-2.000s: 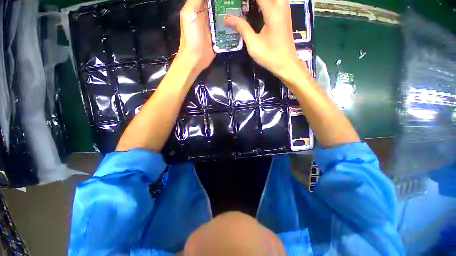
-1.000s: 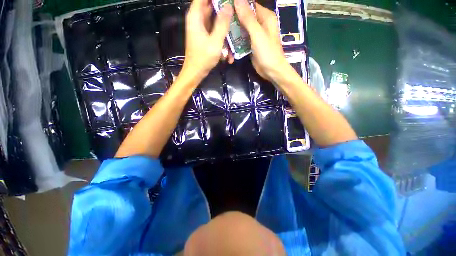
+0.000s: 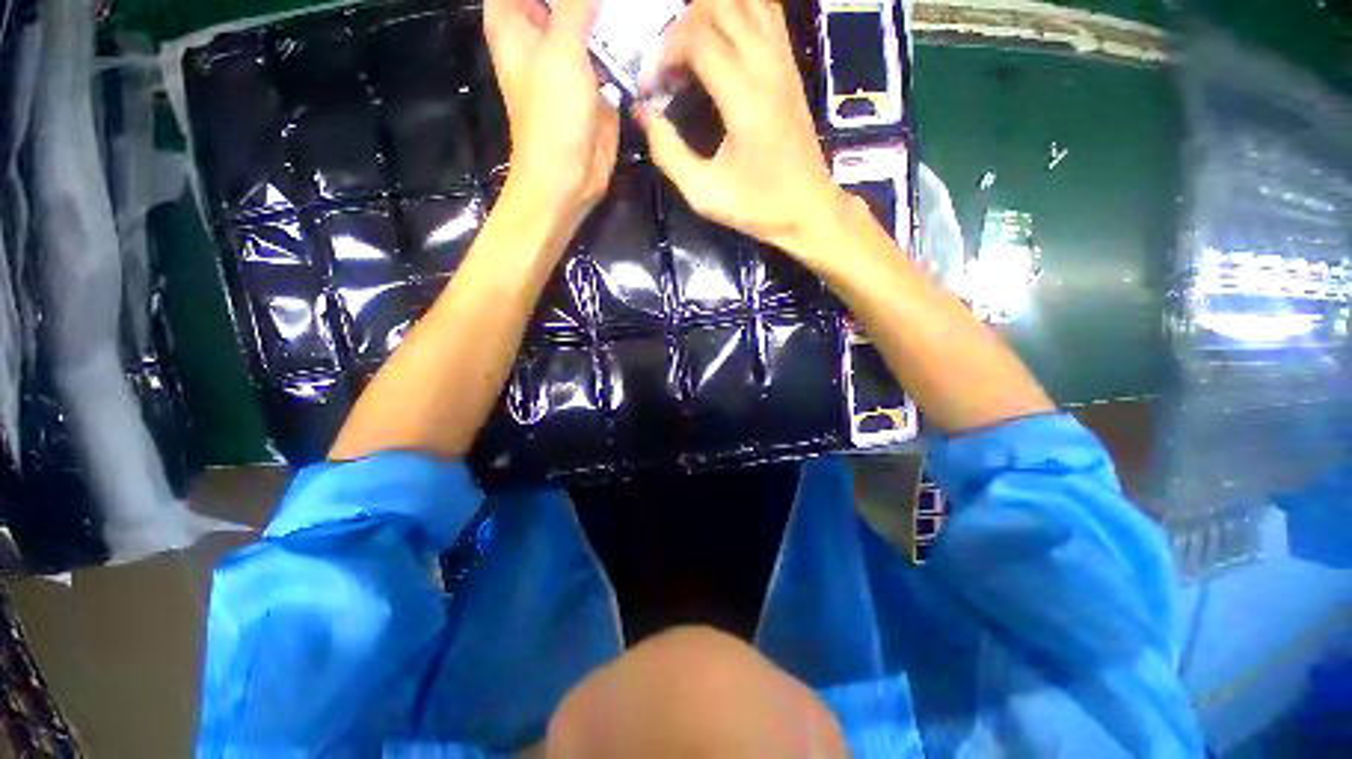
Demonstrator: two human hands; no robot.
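Observation:
A white phone housing (image 3: pixel 635 36) is held at the top edge of the picture, tilted, with a whitish face showing and no green board visible. My left hand (image 3: pixel 556 104) is closed on its left side, partly cut off by the top edge. My right hand (image 3: pixel 741 126) touches its right side and lower corner with bent fingers; the fingertips are blurred. Both hands are above the black blister tray (image 3: pixel 430 326). More phone housings (image 3: pixel 860 63) lie in the tray's right column, one partly under my right forearm.
Small loose parts (image 3: pixel 1005 245) lie on the green mat (image 3: pixel 1082 193) right of the tray. Clear plastic trays (image 3: pixel 1253 297) stand at the far right. Whitish film (image 3: pixel 92 297) covers black trays at the left. Blue cloth (image 3: pixel 1312 571) shows at the right edge.
The held housing has turned from its green board side to a whitish face and moved left. My left hand has moved left; my right hand has shifted to its lower right corner.

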